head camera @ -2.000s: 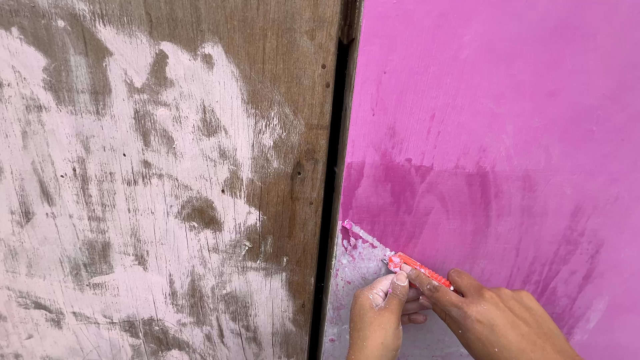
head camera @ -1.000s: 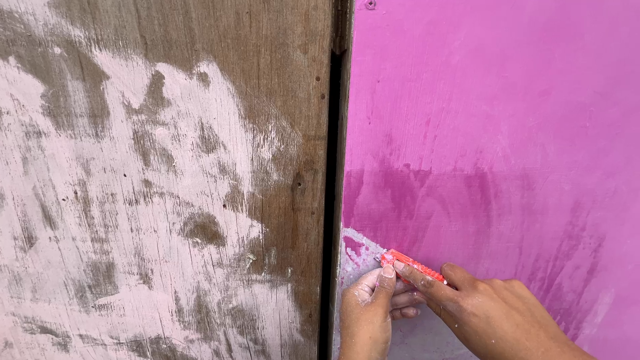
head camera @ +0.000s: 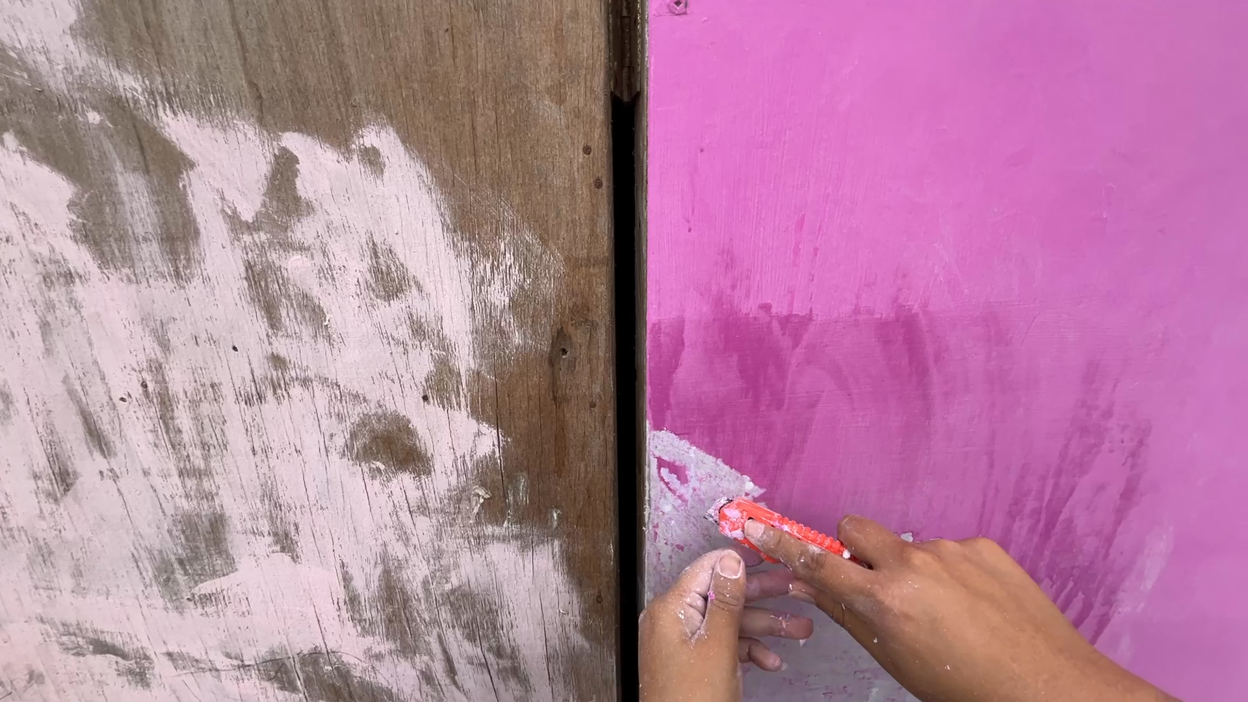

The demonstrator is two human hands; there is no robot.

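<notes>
My right hand [head camera: 907, 590] is closed around an orange plastic cutter [head camera: 780, 529], which looks like a snap-off utility knife. Its tip, caked with white and pink residue, points left at the scraped grey-white patch [head camera: 682, 517] on the pink painted panel [head camera: 936, 195]. Just below and left of the cutter is my left hand [head camera: 717, 624], its fingers curled and dusted white, the thumb up and close to the right fingers. Whether the left fingers pinch anything cannot be seen. Much of the cutter's rear end is hidden by the right hand.
A dark vertical gap [head camera: 625, 390] separates the pink panel from a brown wooden panel [head camera: 526, 117] on the left, which bears patchy whitish paint [head camera: 244, 468]. A screw [head camera: 677, 6] is at the pink panel's top left corner.
The left thumb, which touched the cutter's tip one second ago, is now apart from it and lower. The cutter remains in the right hand. The view has shifted slightly.
</notes>
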